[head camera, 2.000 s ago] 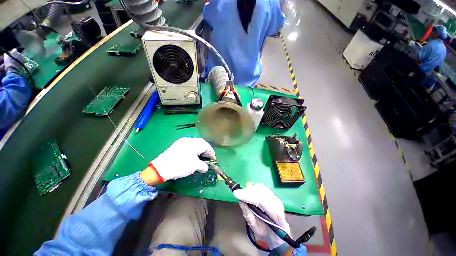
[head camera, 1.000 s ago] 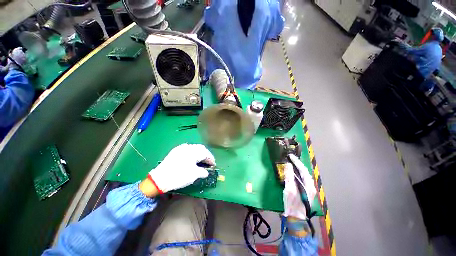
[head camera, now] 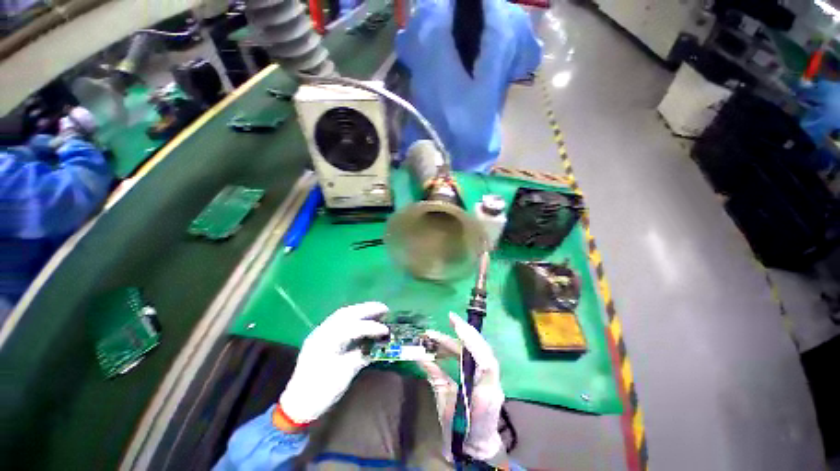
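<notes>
My left hand (head camera: 333,361), in a white glove with an orange-red cuff, holds the left side of a small green circuit board (head camera: 402,344) at the mat's front edge. Blue, white and black parts show on the board. My right hand (head camera: 472,391), gloved, holds the soldering iron (head camera: 476,313) upright, tip pointing away. Its fingertips are at the board's right side. A thin strand of solder wire (head camera: 297,307) lies on the mat beyond my left hand.
A tan fume hood (head camera: 437,241) stands beyond the board. The iron stand (head camera: 553,287) with its yellow sponge (head camera: 559,330) is right. A white blower (head camera: 346,149), small bottle (head camera: 491,221) and black fan (head camera: 542,219) stand behind. The conveyor (head camera: 175,267) carries boards at left. A person in blue sits ahead.
My right hand has come back from the iron stand to the board, with the iron now upright. The board is raised, its component side now showing. The view has shifted.
</notes>
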